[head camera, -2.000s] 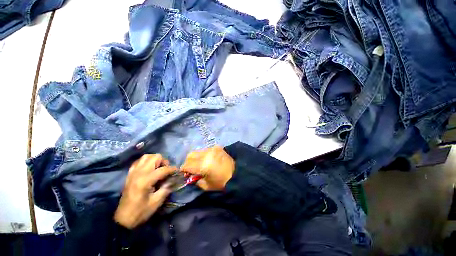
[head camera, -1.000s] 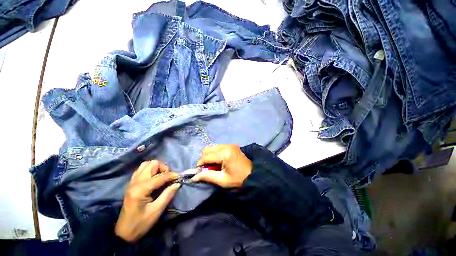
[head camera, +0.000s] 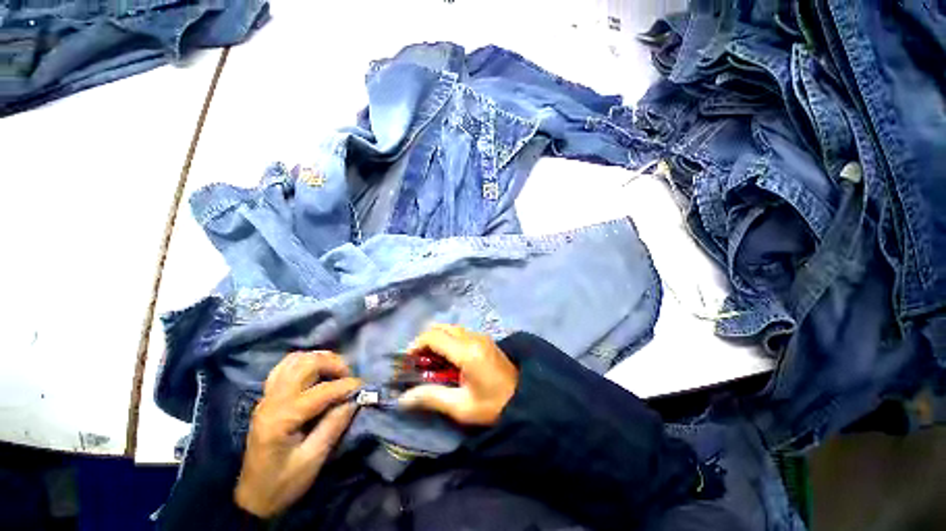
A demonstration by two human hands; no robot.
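A blue denim garment (head camera: 581, 275) lies spread on the table edge and over my lap, its paler inside partly up. My left hand (head camera: 301, 420) pinches the garment's near edge between thumb and fingers, beside a small white tag (head camera: 367, 397). My right hand (head camera: 464, 379) is just right of it and holds thread snips with a red handle (head camera: 434, 367). The snips' dark blades are blurred and point left toward the tag. A yellow-gold embroidery patch (head camera: 310, 176) shows on the garment's far left part.
A tall heap of denim garments (head camera: 830, 197) stands at the right and hangs over the table edge. More denim (head camera: 114, 47) lies at the far left. The white tabletop (head camera: 78, 259) has a brown seam line across it. Pale threads lie near the heap.
The view has shifted, so the table and garments appear further right and lower. My right hand has moved slightly away from my left; the red handle and white tag now show more clearly.
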